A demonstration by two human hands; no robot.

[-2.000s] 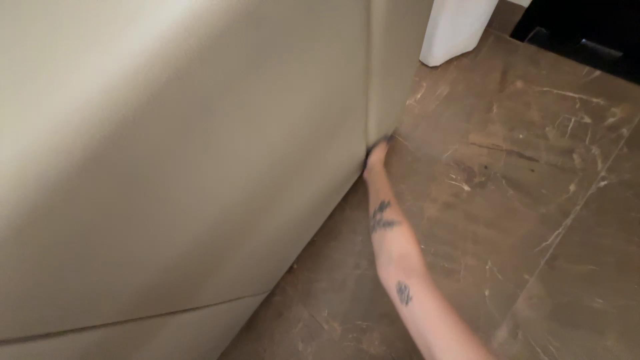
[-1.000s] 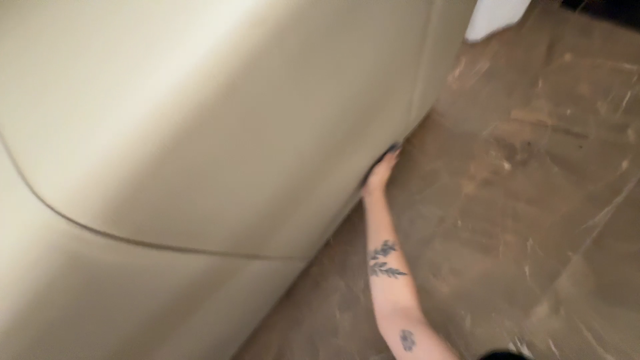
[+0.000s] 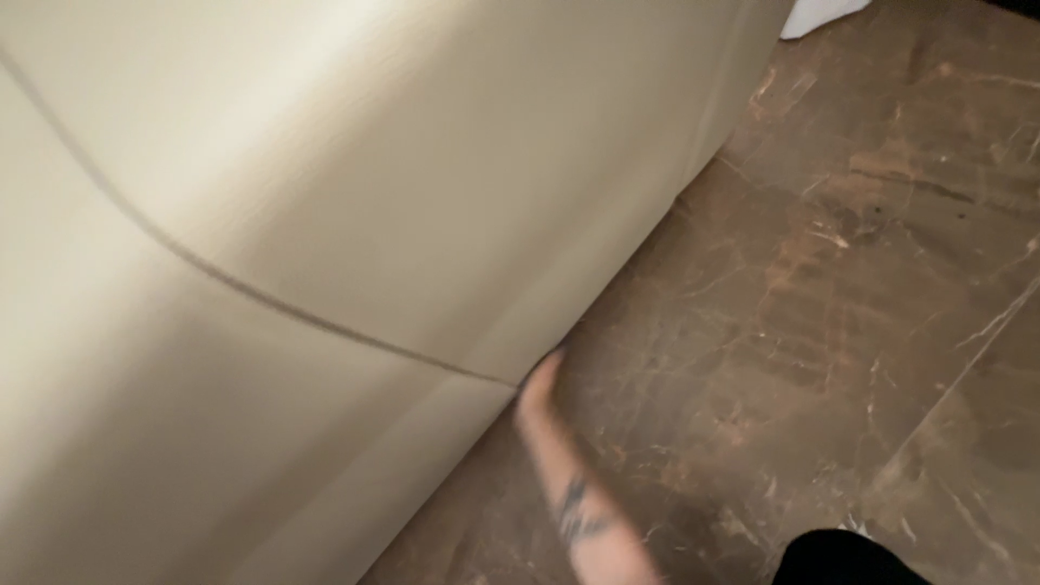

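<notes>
A large beige upholstered piece of furniture point(image 3: 455, 211), smooth like leather and possibly a sofa, fills the left and centre of the head view. A curved seam runs across it, down to its lower edge. At that edge, where the seam ends, is my right hand point(image 3: 543, 382), blurred, against the base of the furniture. Most of its fingers are hidden by the edge, and a small dark patch beside them is too unclear to name. My tattooed forearm reaches up from the bottom of the view. My left hand is out of view.
Brown marble-look flooring point(image 3: 812, 325) with pale veins runs along the furniture's right side. Part of a white object point(image 3: 821, 15) stands at the top, with something dark in the top right corner. A black rounded shape point(image 3: 849, 561), perhaps a clothed knee, shows at the bottom right.
My right hand has moved along the furniture's lower edge, nearer to me, and is now at the seam's end. The view has shifted. The black shape at the bottom shows more than before.
</notes>
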